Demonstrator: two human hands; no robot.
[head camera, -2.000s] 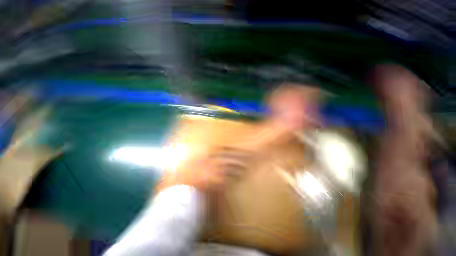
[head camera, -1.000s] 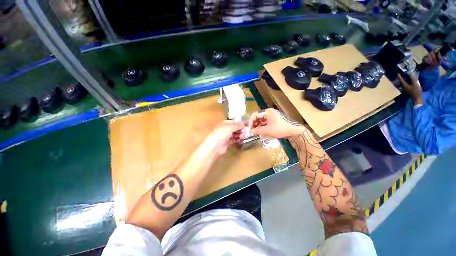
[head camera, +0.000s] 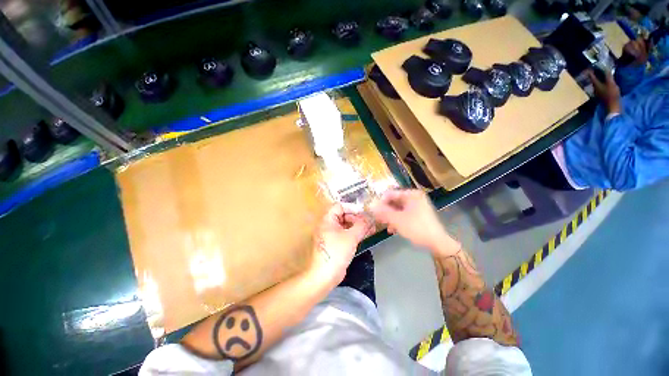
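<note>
A white film roll with a loose strip lies at the right of the cardboard work mat. The strip runs down to a small pale dispenser near the bench edge. My left hand is just below the dispenser, thumb and fingertips pinched together. My right hand is beside it on the right, slightly blurred, fingers bent toward the left fingertips. Glare and blur around the fingertips hide whether either hand holds a piece of clear film.
Black round parts stand in a row on the green conveyor behind the blue edge tape. Stacked cardboard sheets at the right carry several black parts. A person in a blue coat is at the far right, near a purple-grey stool.
The view has shifted, and the early blur is gone. Since one second ago, my hands have moved from over the dispenser to just below it, nearer the bench's front edge.
</note>
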